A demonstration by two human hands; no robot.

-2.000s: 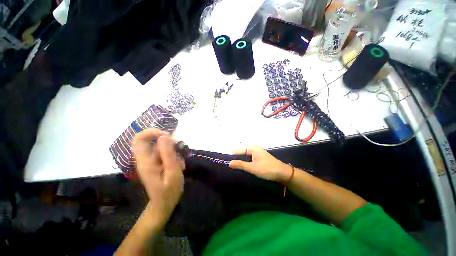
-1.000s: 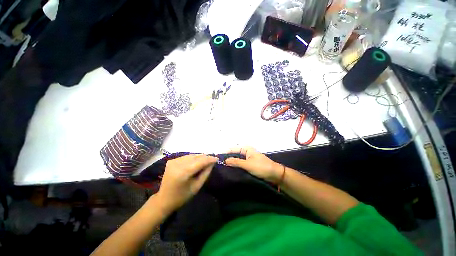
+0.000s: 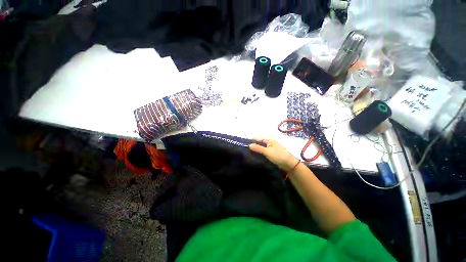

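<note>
The black garment [image 3: 204, 161] hangs over the table's near edge and down over the lap. A silvery chain trim [image 3: 225, 138] runs along its upper edge. My right hand [image 3: 273, 152], with a red cord at the wrist, pinches this edge at the trim's right end. The edge stretches left to the striped bag [image 3: 167, 114], which has a blue band and lies at the table edge. My left hand is out of the picture. No needle or thread can be made out at the trim.
On the white table [image 3: 82, 89] are nippers [image 3: 250, 99], loose chain [image 3: 210, 84], two black thread cones [image 3: 276, 81], red-handled scissors [image 3: 310, 148] beside grey pieces [image 3: 301, 106], and a phone [image 3: 313, 75]. Another cone [image 3: 371, 117] and a labelled bag [image 3: 420, 104] lie right. A blue container [image 3: 76, 240] stands lower left.
My left hand has left the garment edge and gone out of the picture. My right hand still holds the edge. The view has shifted, showing more floor at the lower left.
</note>
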